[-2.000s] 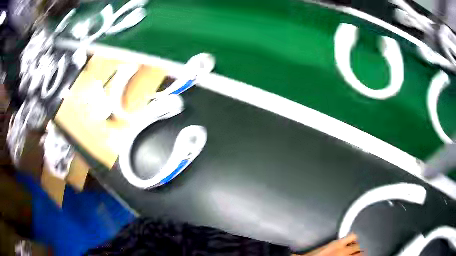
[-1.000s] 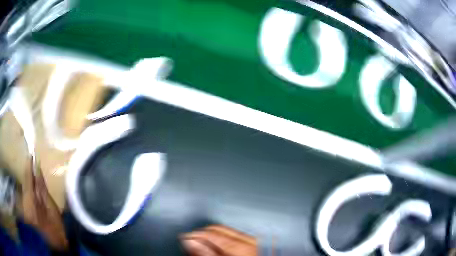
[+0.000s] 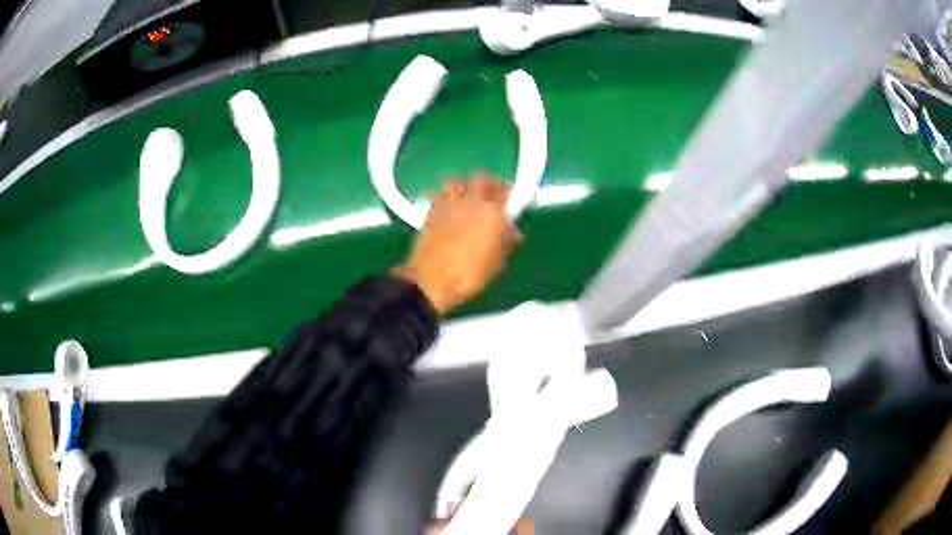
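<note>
My left hand (image 3: 465,240), in a dark sleeve, reaches over the green belt. Its fingers close on the lower bend of a white C-shaped housing (image 3: 530,136); the fingertips are blurred. At the bottom edge, only a little skin of my right hand (image 3: 524,526) shows, around a blurred white housing piece (image 3: 517,460) that rises towards the pale rail. Most of that hand is cut off or hidden.
Another white housing (image 3: 266,167) lies left on the green belt (image 3: 334,277). A grey post (image 3: 710,178) stands right of my left hand. Housings (image 3: 720,418) lie on the black worktop. At left, a part with blue (image 3: 71,366) lies by cardboard (image 3: 40,439).
The view has swung right along the line. My left arm now stretches over the belt, with the hand at a housing. A white piece now rises from the bottom edge at my right hand.
</note>
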